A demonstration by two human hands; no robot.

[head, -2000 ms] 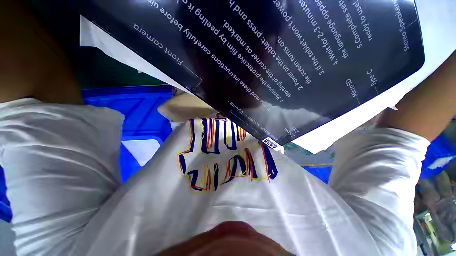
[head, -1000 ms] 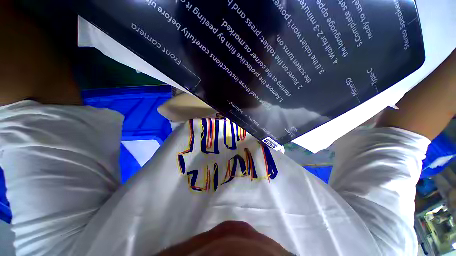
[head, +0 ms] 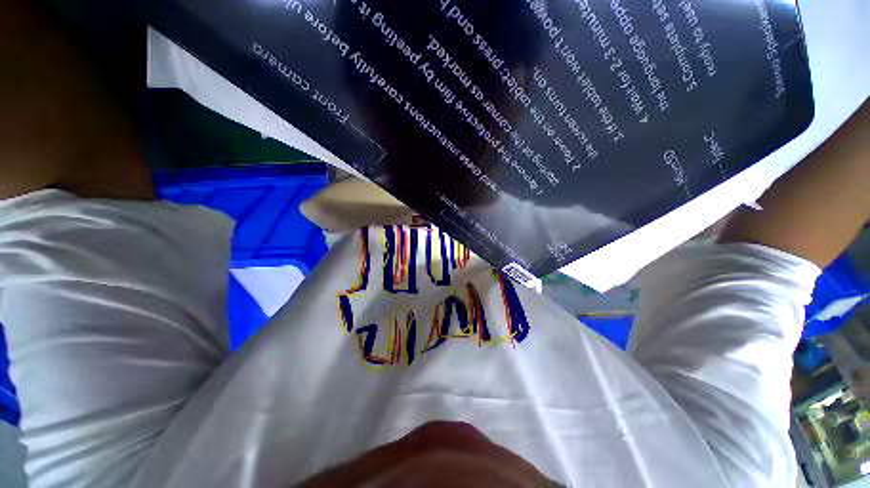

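A glossy black tablet or printed film [head: 611,124] with white instruction text fills the upper middle and right, cut off by the top edge. It lies tilted, one corner pointing down toward my chest. A small white barcode sticker [head: 518,275] is at that lower corner. White backing sheets [head: 611,265] stick out under its lower edges on both sides. My two forearms run up at the left and right rims. Both hands are out of the picture, so what they hold does not show.
A blue crate [head: 277,214] with something white in it is left of my shirt. More blue [head: 828,305] shows beyond my right sleeve. A dark green bench surface [head: 224,133] shows below the sheets at left. My beige trousers [head: 353,205] show behind the shirt print.
The black sheet has shifted very slightly. Otherwise my arms, the sheets and the sticker look the same.
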